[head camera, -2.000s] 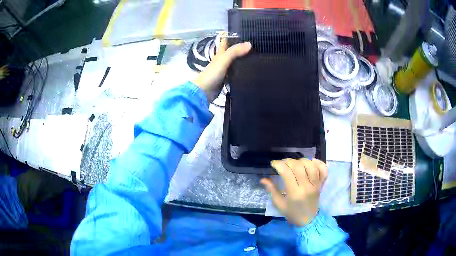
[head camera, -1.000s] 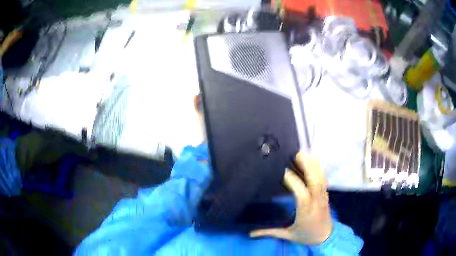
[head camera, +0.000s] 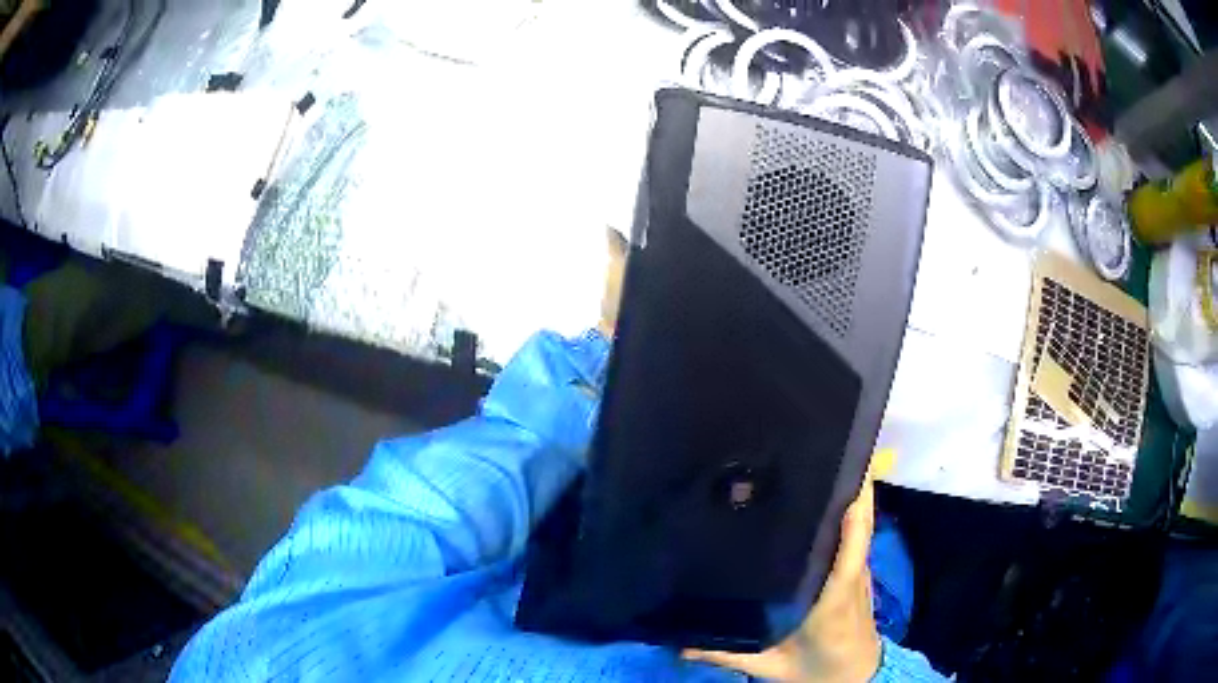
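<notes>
The black projector(?) (head camera: 721, 387) is held up close in front of me, its side panel facing me. The panel is matte black with a grey section, a perforated grille and a small round hole. My right hand (head camera: 831, 607) grips its lower right edge. My left hand (head camera: 615, 280) is mostly hidden behind the upper left edge, with only a small part showing; it appears to hold the box from behind. The front panel and lens are not visible.
Silver-white trim rings (head camera: 1035, 114) lie piled behind and to the right of the box. A label sheet (head camera: 1085, 387) with a tan strip lies at right, near a yellow container (head camera: 1175, 203). White sheets (head camera: 461, 174) and bubble wrap (head camera: 314, 227) cover the bench at left.
The box has been lifted off the bench and turned so its side panel faces me. My right hand has moved from its lower end to its right edge. The camera view has shifted.
</notes>
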